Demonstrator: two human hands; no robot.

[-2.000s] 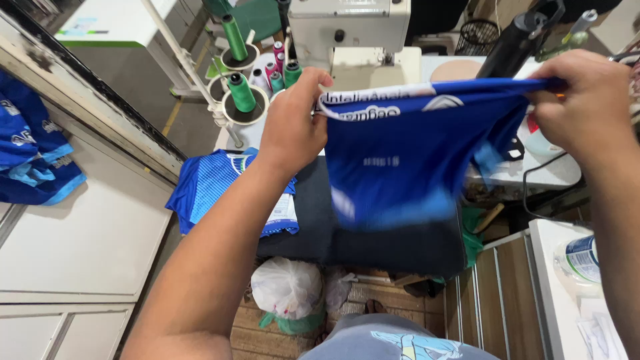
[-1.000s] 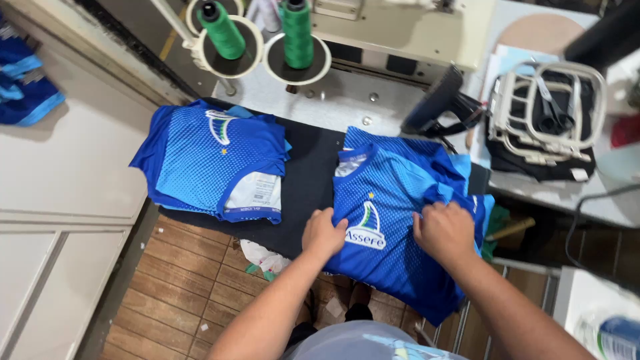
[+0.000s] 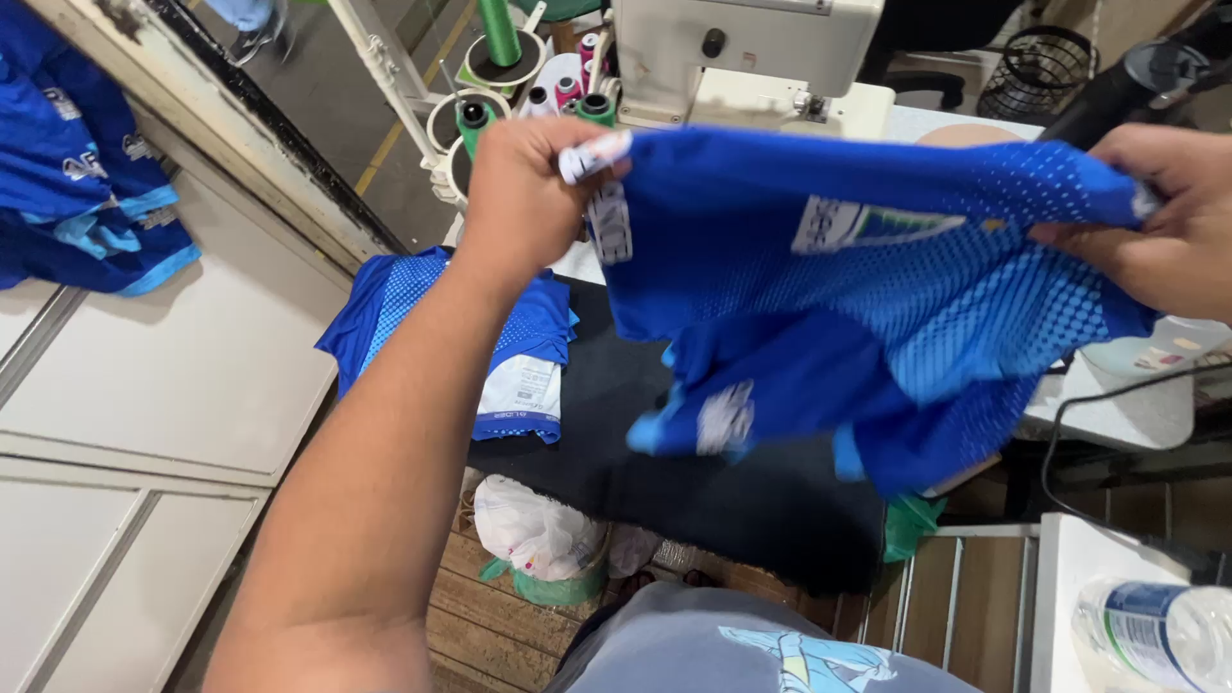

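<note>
A blue printed sports shirt [image 3: 847, 279] hangs in the air, stretched sideways between my two hands. My left hand [image 3: 539, 188] grips one end of it by a white-printed edge, and my right hand [image 3: 1169, 212] grips the dotted light-blue end at the far right. The shirt's lower part is blurred and hangs in folds over the black cloth-covered surface [image 3: 674, 500]. Partly behind my left forearm, a folded blue shirt [image 3: 529, 327] lies on the left of that surface, its white inner neck panel showing.
Beyond the shirt stands a white sewing machine [image 3: 751, 48], with green thread cones [image 3: 500, 34] to its left. Blue garments [image 3: 87, 164] hang at far left. A plastic bottle [image 3: 1145, 626] stands at lower right, a bag-lined bin [image 3: 539, 529] below the surface, and a black cable [image 3: 1054, 452] at right.
One second ago the shirt lay on the black surface under both hands; now both hands hold it raised and stretched out. The view has shifted. The folded shirt at left stays in place.
</note>
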